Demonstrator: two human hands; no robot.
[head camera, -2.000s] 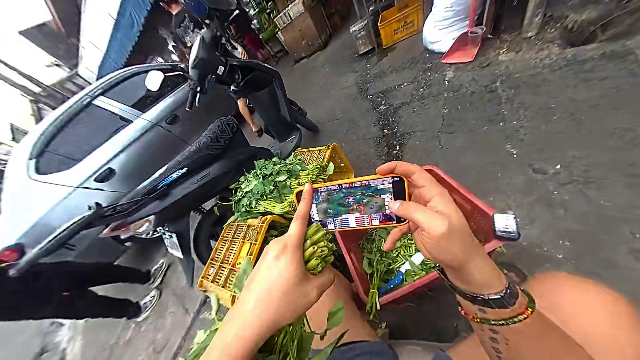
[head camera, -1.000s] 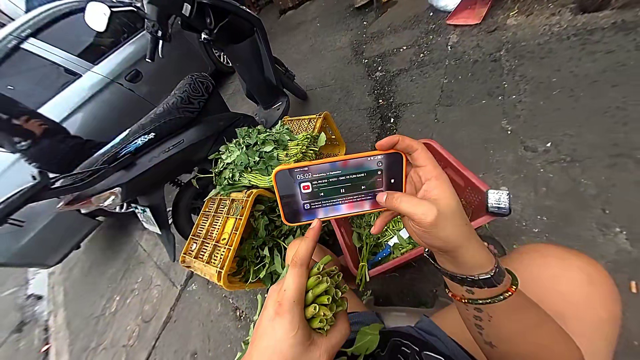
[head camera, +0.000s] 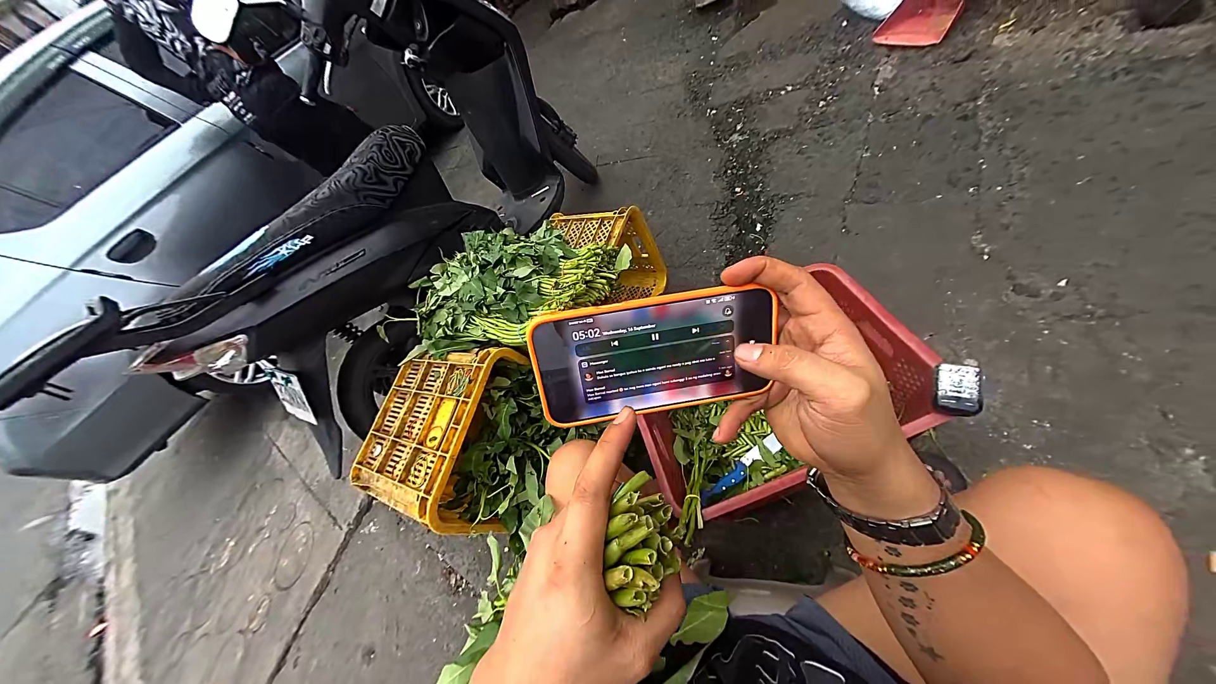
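My right hand (head camera: 826, 389) grips the right end of a smartphone in an orange case (head camera: 655, 356), held sideways with its lit screen toward me. The thumb lies at the screen's right edge. My left hand (head camera: 584, 570) holds a bundle of cut green hollow stems (head camera: 638, 551), cut ends facing up, and its index fingertip meets the phone's lower edge. Leafy greens (head camera: 484, 285) lie on a yellow plastic crate (head camera: 646, 256) behind the phone. Under my right hand, a red plastic crate (head camera: 874, 332) holds more greens and a blue-handled knife (head camera: 730, 480).
A second yellow crate (head camera: 404, 446) with greens stands at the left. Beyond it are a black motor scooter (head camera: 380, 180) and a silver car (head camera: 95, 256). A person in dark clothes (head camera: 275, 104) is beside the car. A red dustpan (head camera: 920, 21) lies at the top.
The phone's screen has gone from a game to a notification panel. The stem bundle in my left hand shows more of its cut ends than two seconds ago. A person has come into view beside the car.
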